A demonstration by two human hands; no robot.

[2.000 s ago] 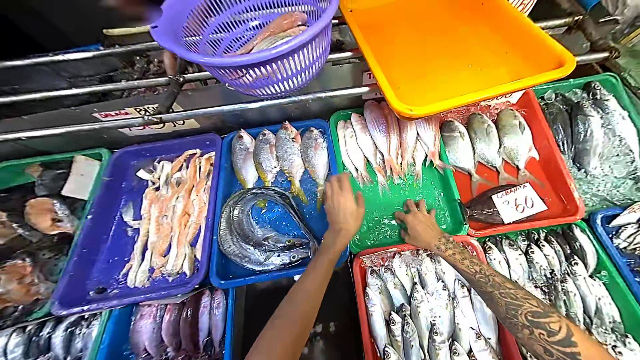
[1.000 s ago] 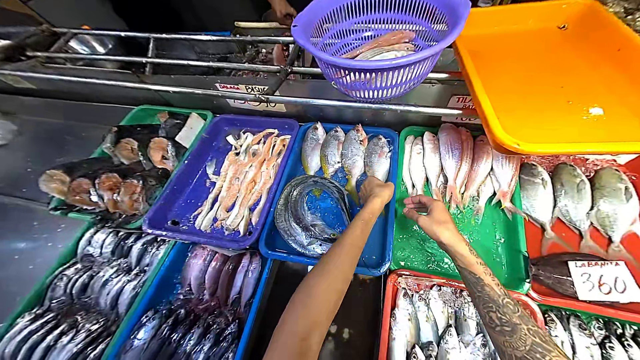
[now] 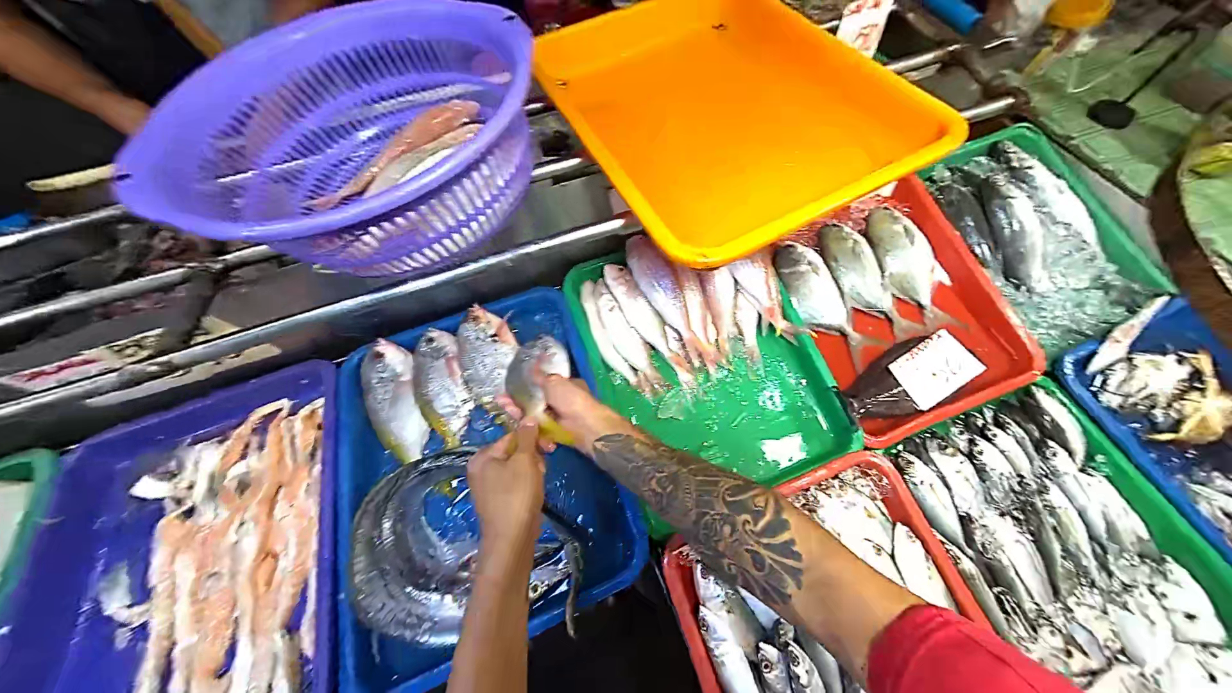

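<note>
Both my hands are at a silvery fish with a yellow tail (image 3: 535,375) in the upper right of a blue tray (image 3: 616,520). My left hand (image 3: 510,472) pinches the fish near its tail. My right hand (image 3: 573,409), at the end of a tattooed forearm, grips its body from the right. Similar silvery fish (image 3: 393,399) lie in a row to its left. Below them a long, ribbon-like silver fish (image 3: 399,568) lies coiled, partly behind my left forearm. Pink fish (image 3: 664,298) lie in the green tray (image 3: 818,404) to the right.
A purple basket (image 3: 327,231) holding fish and a tilted orange tray (image 3: 751,125) are above the metal rails. Fish strips (image 3: 250,539) lie in a purple tray at left. Red (image 3: 1001,327) and green trays of fish stand at right. Another person's arm (image 3: 87,77) shows at top left.
My right hand has moved left from the green tray to the fish in the blue tray. The nearest fish is now lifted and tilted between my hands. The view has shifted.
</note>
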